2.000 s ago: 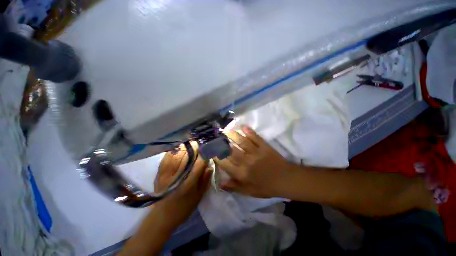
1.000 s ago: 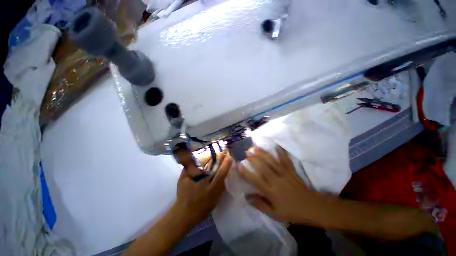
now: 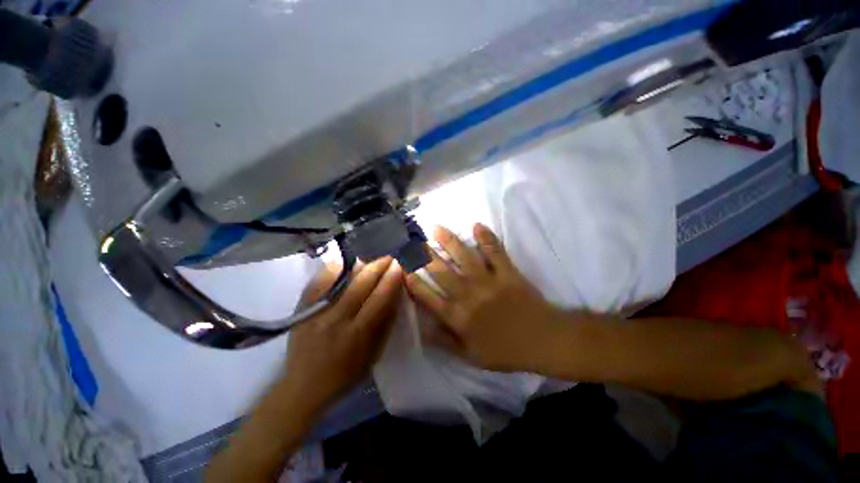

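Observation:
A white garment piece (image 3: 585,217) lies on the machine bed, under and to the right of the lit needle area, and hangs over the front edge. A dark grey block (image 3: 379,236) at the sewing head hides the needle and presser foot. My left hand (image 3: 344,325) is beside the block, its fingertips on the cloth, partly behind the shiny curved guard (image 3: 217,330). My right hand (image 3: 481,297) lies on the cloth just right of the block, fingers spread and pressing it down. Both hands are bare.
The white sewing machine head (image 3: 330,85) fills the top. Red and black snips (image 3: 731,134) lie at right near small white pieces (image 3: 750,94). White cloth (image 3: 28,311) is heaped at the left edge, beside a blue strip (image 3: 74,349). Red cloth (image 3: 745,283) is at lower right.
The view has shifted closer to the machine head since one second ago. My right hand's fingers are more spread on the cloth, and the cloth's hanging part has moved up and gathered.

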